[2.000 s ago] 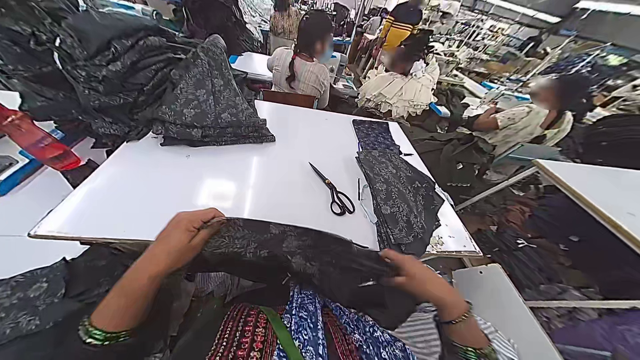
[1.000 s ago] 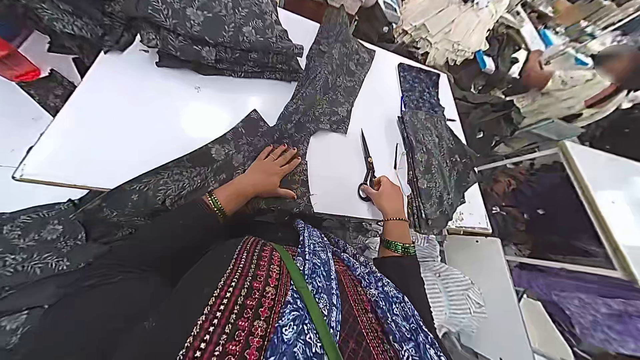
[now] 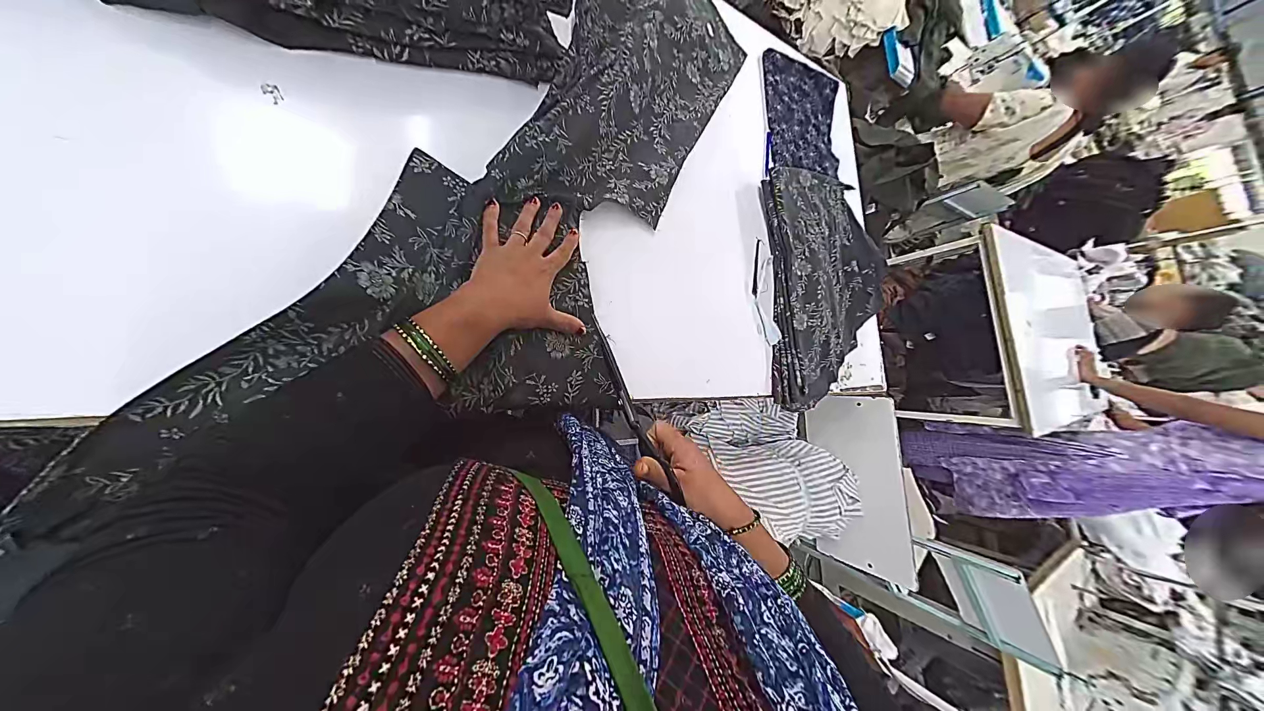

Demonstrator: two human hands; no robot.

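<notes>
My left hand (image 3: 523, 272) lies flat with fingers spread on a dark floral-print fabric piece (image 3: 385, 262), which spans the table and hangs over its front edge at the left. My right hand (image 3: 686, 469) grips the handles of black-handled scissors (image 3: 642, 434) at the table's front edge. Their blades point up along the right edge of the fabric, beside my left hand; whether they are parted I cannot tell.
More dark floral fabric (image 3: 395, 35) lies at the back of the white table (image 3: 178, 197). A folded floral stack (image 3: 820, 267) and a navy cloth (image 3: 798, 109) lie at the right. Striped cloth (image 3: 780, 464) is beside the front edge. Other people sit at the right.
My right hand has lifted the scissors from the tabletop and brought them to the fabric's edge near me. Two seconds ago both hands held the fabric; now my left hand presses on it.
</notes>
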